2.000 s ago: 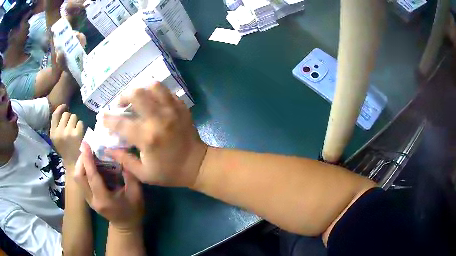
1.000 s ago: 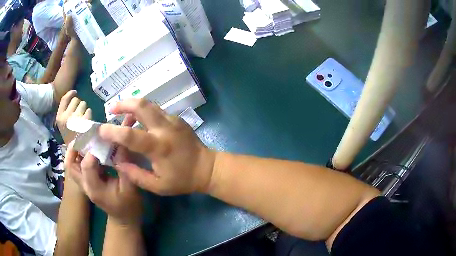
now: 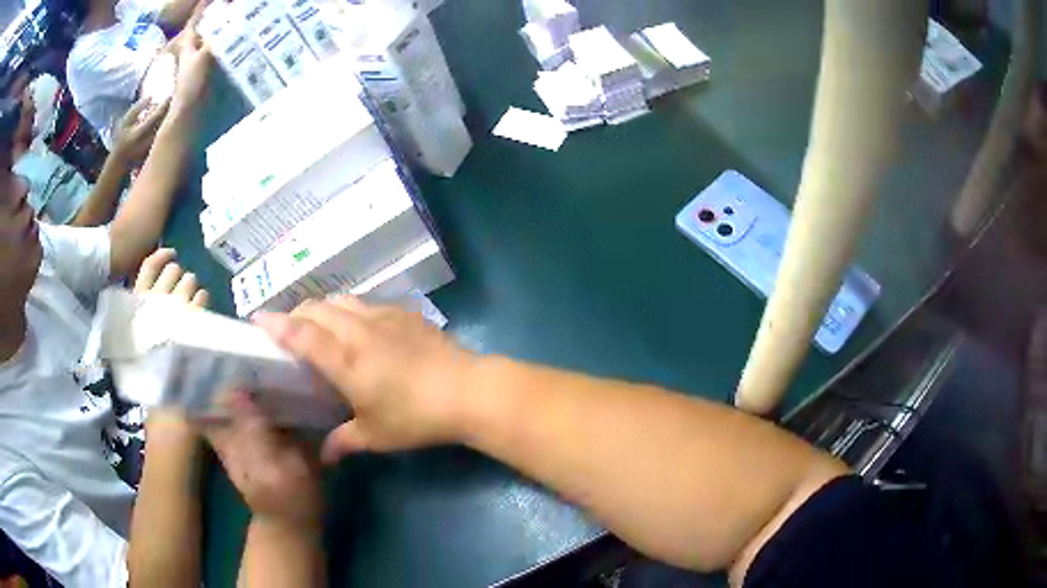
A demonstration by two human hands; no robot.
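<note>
A white carton (image 3: 247, 370), blurred by motion, is held between my two hands at the lower left. Its left end looks open, with a pale flap. My left hand (image 3: 266, 459) grips it from below. My right hand (image 3: 385, 362) lies over its right end, with the fingers on top and the thumb below. Whether anything is inside the carton cannot be seen. A pile of long white boxes (image 3: 333, 230) lies just beyond my hands. A small white printed piece (image 3: 425, 308) shows partly beside the pile.
White boxes (image 3: 425, 98) stand behind the pile. Stacks of small white papers (image 3: 603, 75) and a loose card (image 3: 530, 128) lie at the far centre. A light blue phone (image 3: 746, 236) lies partly behind a cream pole (image 3: 821, 218). People sit at left, one forearm close to my left hand.
The small white crinkled item between my hands is no longer seen; a longer white carton is now held there. My right hand's spread fingers have come down onto it. The view has shifted slightly.
</note>
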